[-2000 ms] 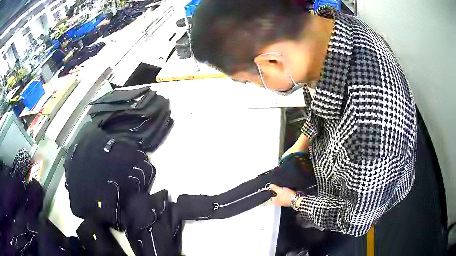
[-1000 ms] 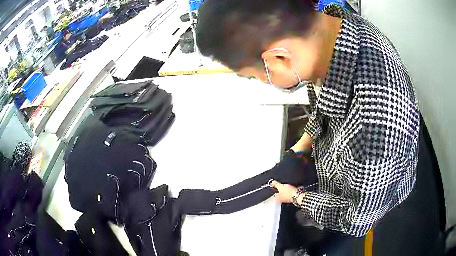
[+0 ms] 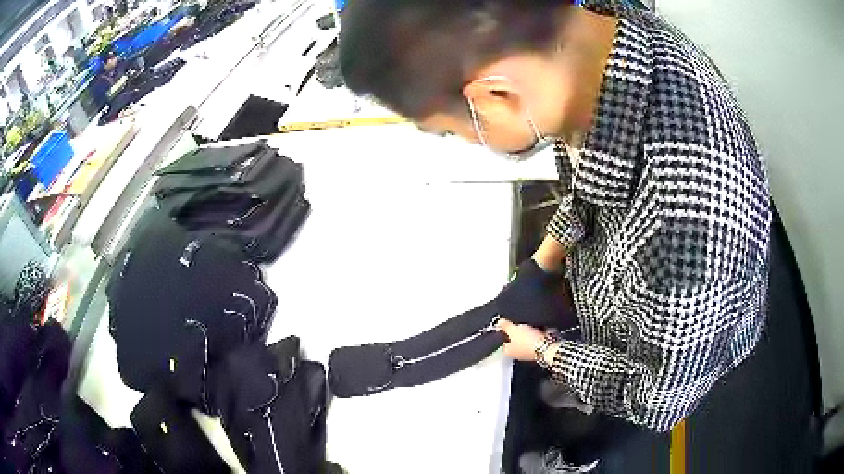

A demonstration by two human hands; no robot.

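Neither of my hands is in view. A long black zippered strip with a pale zip line lies across the white worktable. Its rounded left end lies flat beside the black pile. Its right end is held at the table's right edge by the person opposite. That person's hand pinches the strip near the end of the zip line; the other hand is mostly hidden behind black fabric. A large stack of black bag pieces with curved pale lines lies on the left of the table.
A person in a black-and-white checked jacket leans over the table's right side. More black pieces lie at the back left. Dark fabric hangs at the near edge. A blue crate stands far left. A shoe shows on the floor.
The strip's left end now shows a small gap from the black pile. The person opposite still holds its right end. The whole view has shifted slightly.
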